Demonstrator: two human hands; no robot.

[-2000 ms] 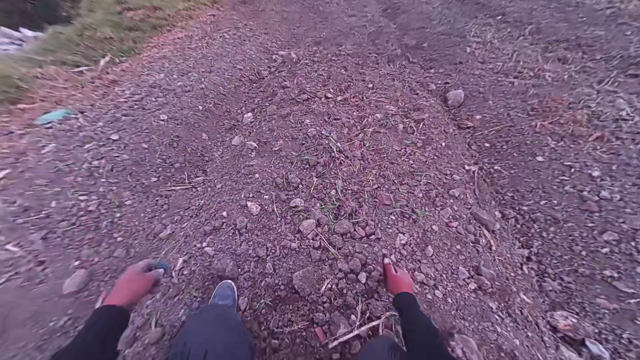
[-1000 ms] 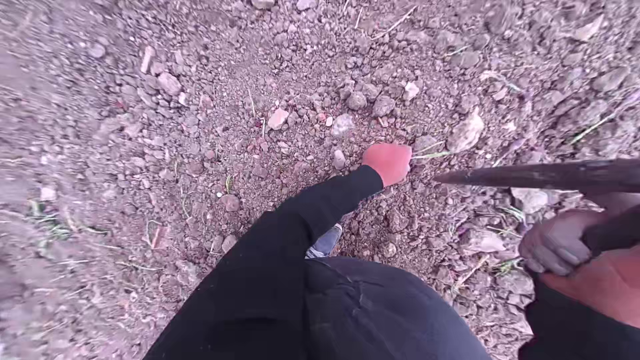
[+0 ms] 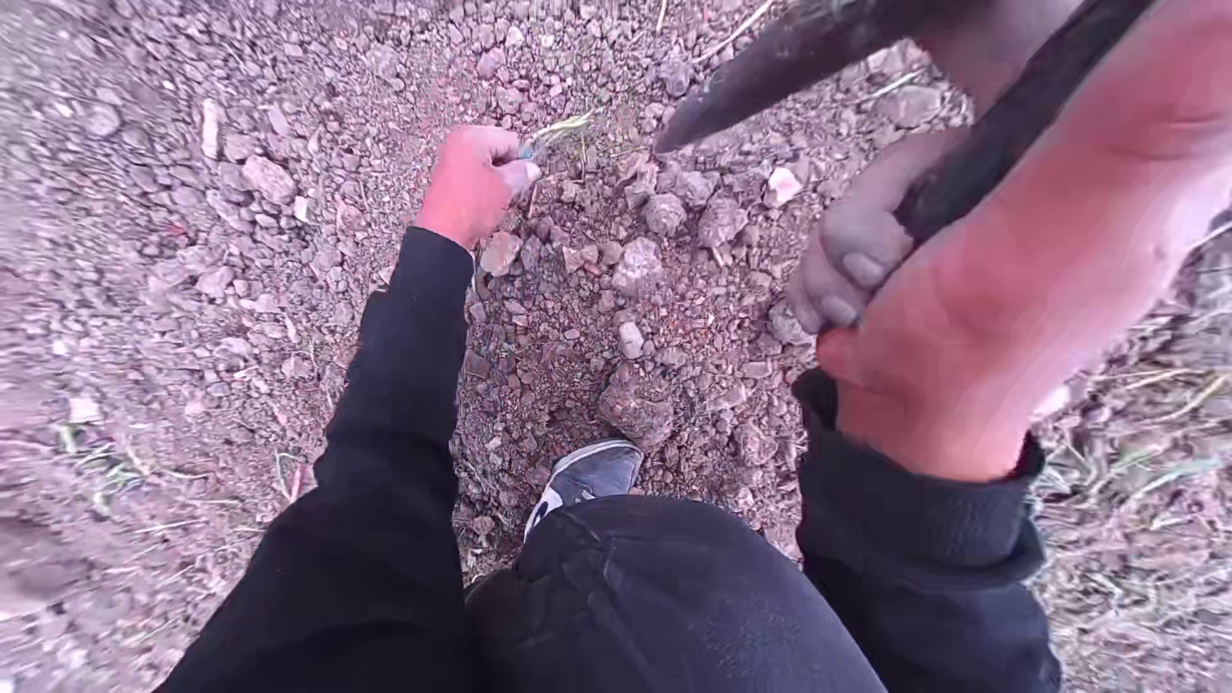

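My left hand (image 3: 474,183) is low over the stony soil, its thumb and fingers pinching a small green plant (image 3: 565,125) near its base. A bit of something blue shows at those fingertips. Large and close to the camera, my right hand (image 3: 1001,260) is closed around the dark handle (image 3: 1020,125) of a hand tool. The tool's dark, tapered head (image 3: 770,77) points down and left, with its tip above the soil to the right of the plant. The top of the tool is cut off by the frame's edge.
Clods (image 3: 637,399) and loose stones (image 3: 638,267) lie between my arms. My shoe (image 3: 587,474) and bent knee (image 3: 664,597) are at the bottom middle. Dry grass (image 3: 1136,520) covers the ground at the lower right, and a few green blades (image 3: 96,472) grow at the left.
The view has come much closer to the ground since the oldest frame. The tool, absent from that frame, appears in my right hand one second ago and is now raised nearer the camera.
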